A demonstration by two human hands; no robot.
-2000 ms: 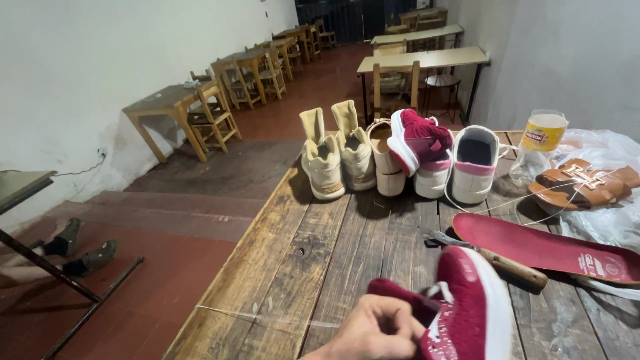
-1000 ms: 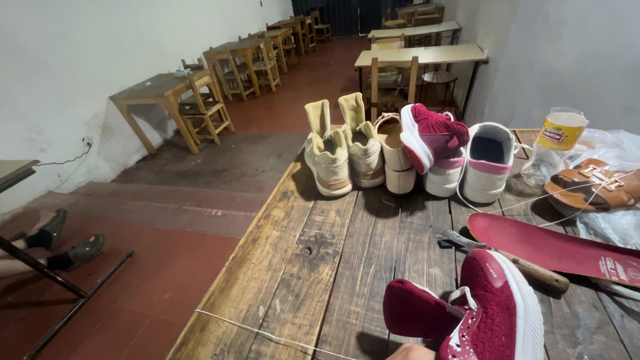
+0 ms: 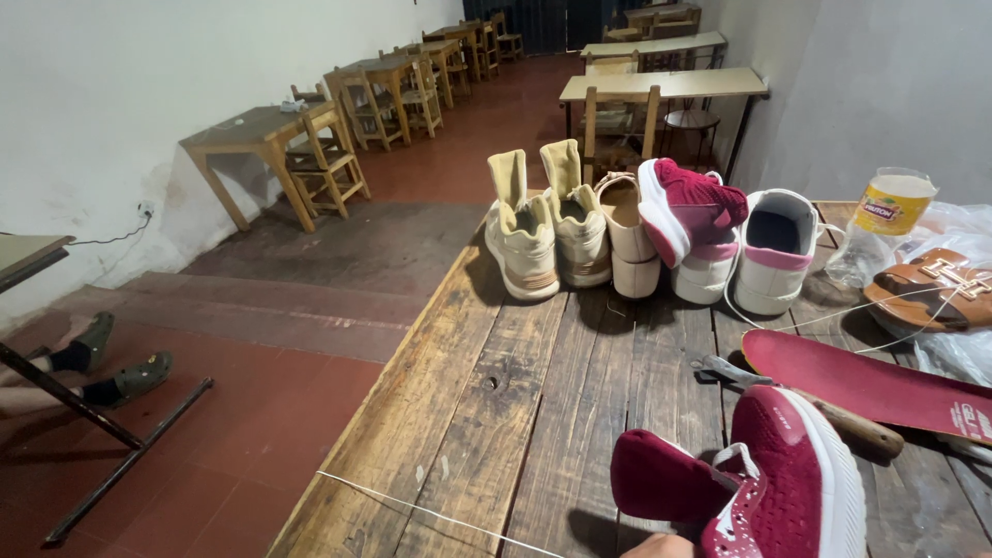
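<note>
A crimson sneaker with a white sole stands at the lower right, its tongue folded out to the left. Only a small part of my left hand shows at the bottom edge, beside the sneaker's lower left side; its fingers are hidden. My right hand is out of view. Behind the sneaker lie a red insole and a wooden-handled tool with a metal end. A white thread crosses the planks at lower left.
Along the wooden table stand cream sneakers, beige shoes, another crimson sneaker and white shoes. A cut plastic bottle, brown sandal and plastic bag are at right. A person's feet in clogs show at left.
My left hand, seen at the bottom beside the sneaker's tongue two seconds ago, has moved down and mostly out of view. The tongue now shows unobstructed.
</note>
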